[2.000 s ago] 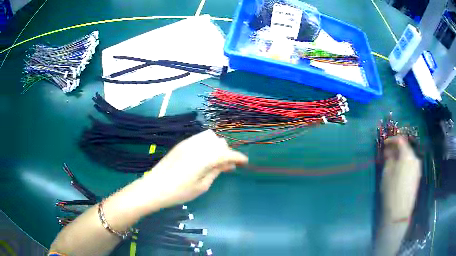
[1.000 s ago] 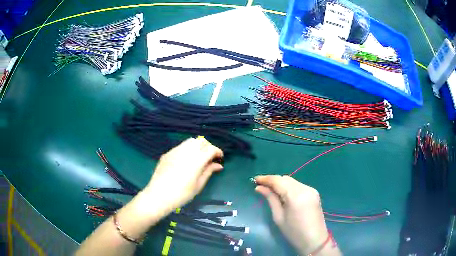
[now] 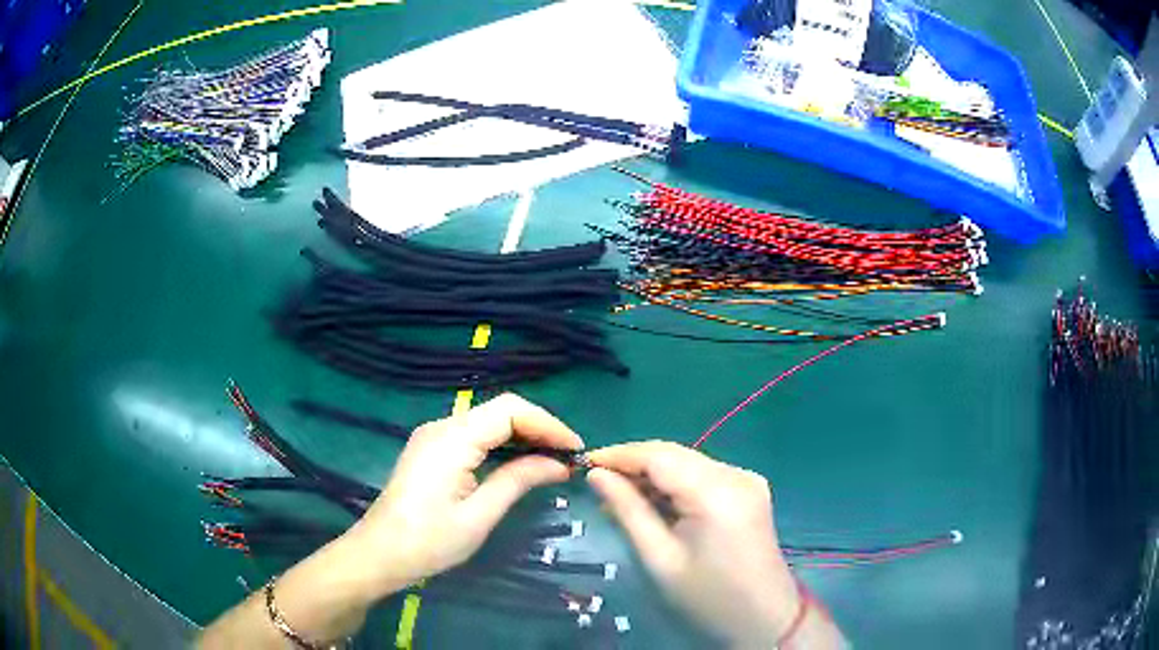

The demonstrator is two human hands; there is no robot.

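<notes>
My left hand [image 3: 489,470], bare, grips the end of a black sleeve [image 3: 350,417] whose tail runs out to the left. My right hand [image 3: 680,502], bare, pinches the tips of thin connector leads [image 3: 763,381]. The fingertips of both hands meet at the sleeve's end; whether the tips are inside it is hidden by the fingers. One red lead curves up right to a white plug; red and black leads pass right from under my right hand to another plug. The pile of black sleeving [image 3: 445,311] and the bundle of connector leads [image 3: 813,241] lie behind my hands.
Sleeved leads [image 3: 305,489] lie at near left, partly under my left arm; a larger stack [image 3: 1093,470] is at far right. Multi-colour leads [image 3: 223,114] lie at far left. A white sheet [image 3: 420,210] bears several black tubes. A blue tray [image 3: 864,172] is at the back right.
My left hand has left the sleeving pile with one sleeve and moved down and right. My right hand has shifted slightly left with the leads, and the hands now meet.
</notes>
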